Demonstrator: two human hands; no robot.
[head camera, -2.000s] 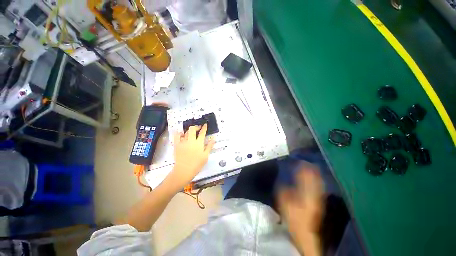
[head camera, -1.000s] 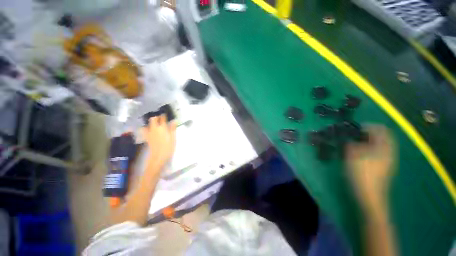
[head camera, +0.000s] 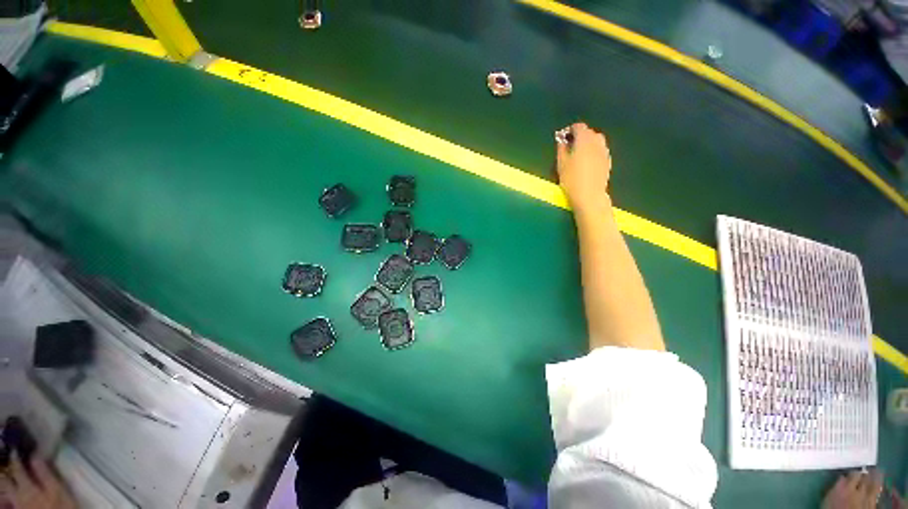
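My right hand (head camera: 585, 164) reaches over the yellow line onto the far dark green lane, its fingertips closed on a small silvery sub-assembly (head camera: 565, 137). My left hand (head camera: 38, 487) is at the lower left corner, cut off by the edge, with its fingers at the dark fixture (head camera: 15, 437) on the white machine base (head camera: 164, 432). Whether it grips anything cannot be told. Several black watch housings (head camera: 395, 271) with shiny rims lie loose in a group on the green belt (head camera: 199, 164).
A black block (head camera: 64, 344) and thin tweezers (head camera: 141, 407) lie on the base. A white parts sheet (head camera: 796, 348) lies at the right, with another person's hand (head camera: 854, 491) below it. More small sub-assemblies (head camera: 500, 83) sit on the far lane. A yellow post (head camera: 167, 28) stands upper left.
The view has swung right. My right hand has moved from beside the housings to the far lane and closed on a sub-assembly. My left hand remains by the fixture.
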